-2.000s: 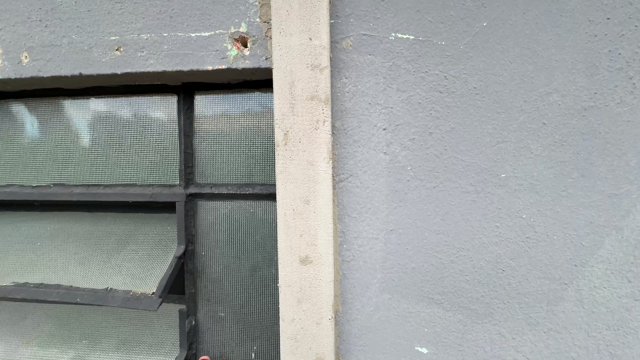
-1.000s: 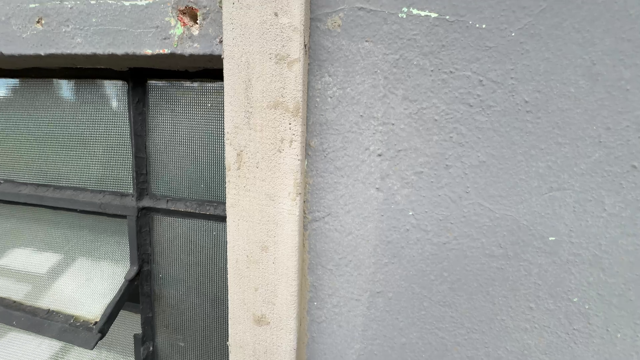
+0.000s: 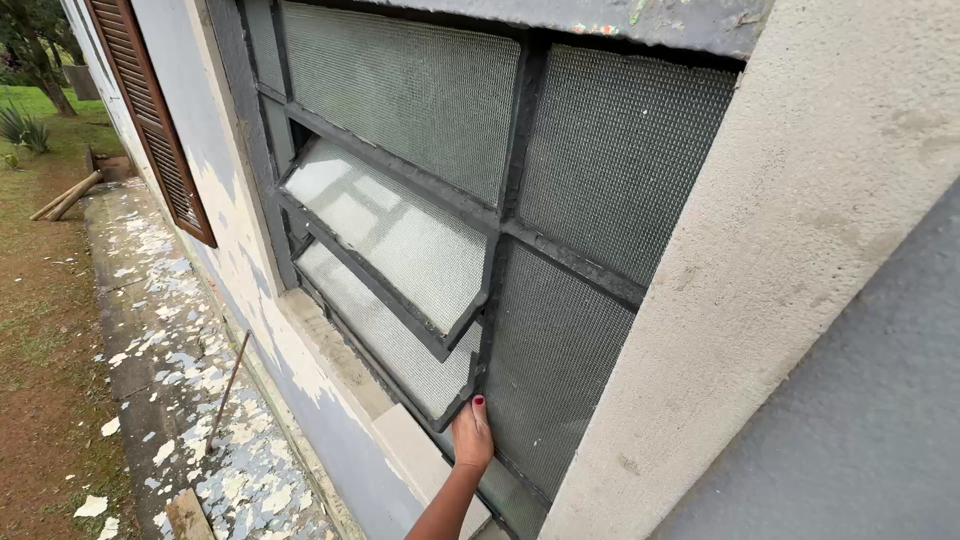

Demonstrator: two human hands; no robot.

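Note:
My left hand (image 3: 472, 436) is at the lower right corner of the bottom tilting window sash (image 3: 390, 330). Its thumb, with a red nail, lies against the dark metal frame, and the other fingers are hidden behind the sash. Just above, another tilted sash (image 3: 397, 240) of textured glass stands swung outward. Fixed panes of the same glass (image 3: 630, 142) are set in the dark metal window frame (image 3: 512, 172). My right hand is out of view.
A rough pale surround (image 3: 750, 262) borders the window on the right, above a sill (image 3: 330, 337). Paint flakes lie on the concrete walkway (image 3: 172, 300), with a thin rod (image 3: 227, 394) and a board (image 3: 189, 516). A brown louvred shutter (image 3: 154, 112) hangs farther left.
The view has swung widely from the grey wall to the window and walkway. My left hand and forearm now show at the bottom sash; one second ago no hand was in view.

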